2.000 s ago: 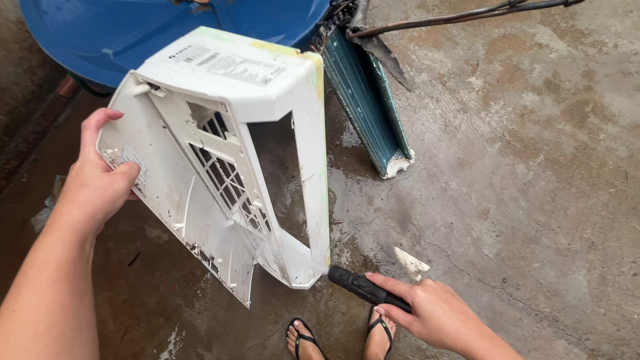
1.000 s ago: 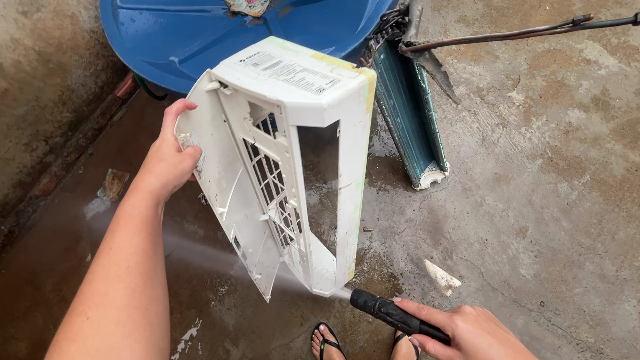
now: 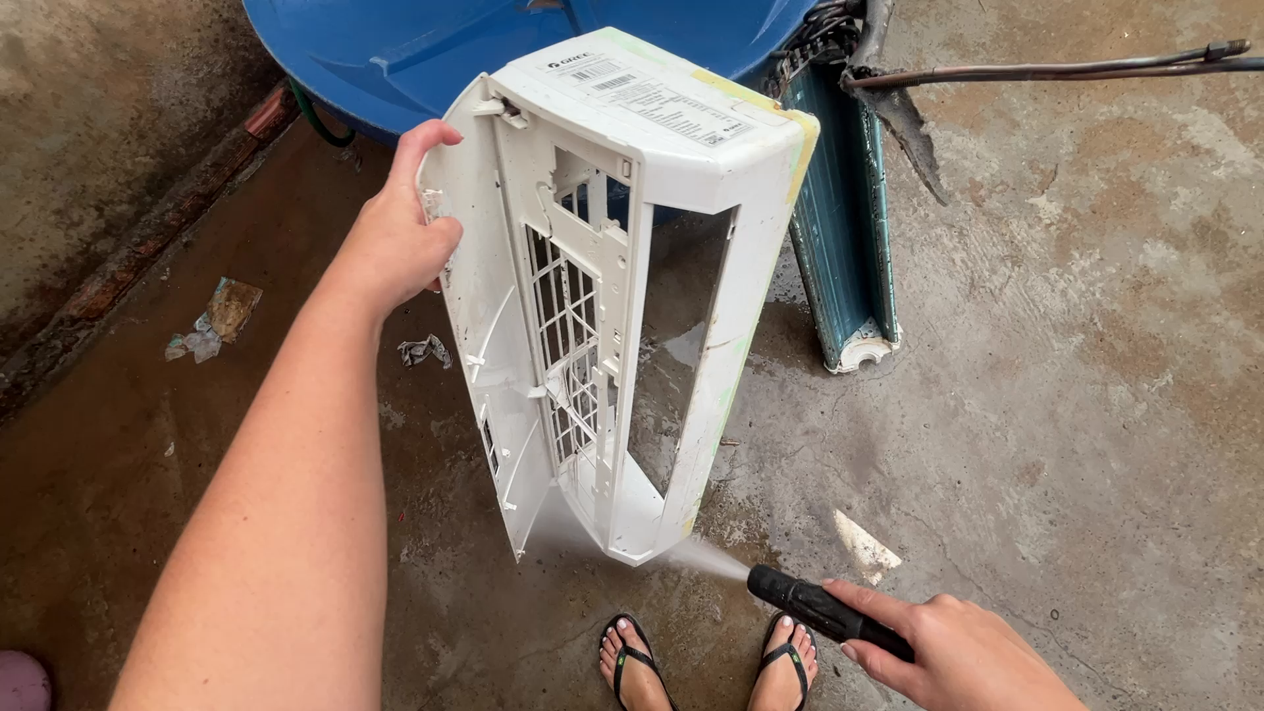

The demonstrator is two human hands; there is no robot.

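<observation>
My left hand (image 3: 410, 222) grips the left edge of a white plastic air-conditioner housing (image 3: 681, 178), holding it upright and tilted over the wet floor. The housing has a hinged front panel swung out on the left, a grille and a long rectangular opening; its top end bears a printed label. In my right hand (image 3: 938, 637) is a black spray nozzle (image 3: 820, 602) at the lower right. Water sprays from its tip onto the bottom end of the housing, with mist showing beyond.
A large blue plastic basin (image 3: 395, 59) stands behind the housing. To its right lean a finned heat-exchanger coil (image 3: 854, 237) and copper pipes (image 3: 1066, 71). Paper scraps (image 3: 222, 316) and a white fragment (image 3: 864, 543) lie on the concrete. My sandalled feet (image 3: 637, 667) are below.
Water now sprays from the nozzle, which showed little or no clear spray two seconds ago. Both hands keep their holds. The view has shifted.
</observation>
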